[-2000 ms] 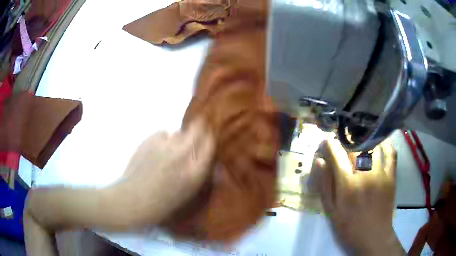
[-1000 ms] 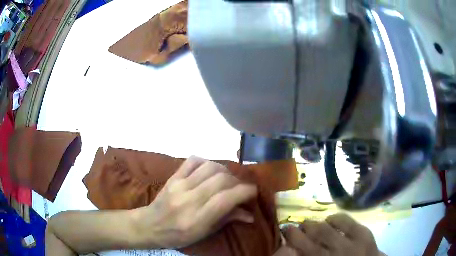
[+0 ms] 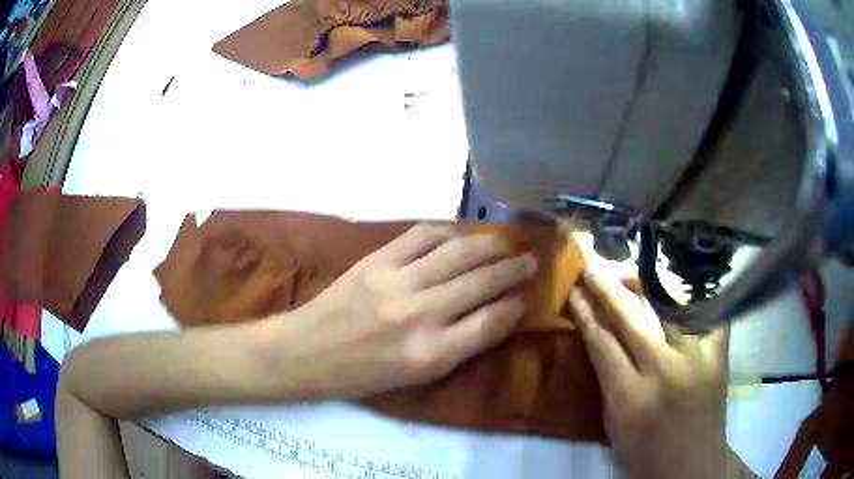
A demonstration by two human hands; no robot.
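A rust-brown cloth panel lies across the white tabletop, its right end under the front of the sewing machine head. My left hand lies palm down on the cloth, pressing it with spread fingers left of the needle area. My right hand is at the cloth's right edge, its fingertips on the edge beside the lit needle area. The presser foot and needle are not clearly visible behind the head and fingers. Whether my right fingertips pinch the cloth cannot be told for certain.
A gathered brown piece lies beyond the work. A folded brown stack is at the left edge, near coloured cloth. Red-handled snips lie right of the head. More brown cloth is at lower right. A scale runs along the near edge.
Since the earliest frame, the cloth has gone from upright in view to spread leftward. Since one second ago, my left hand has moved right and flattened, and my right hand has moved up to the cloth edge.
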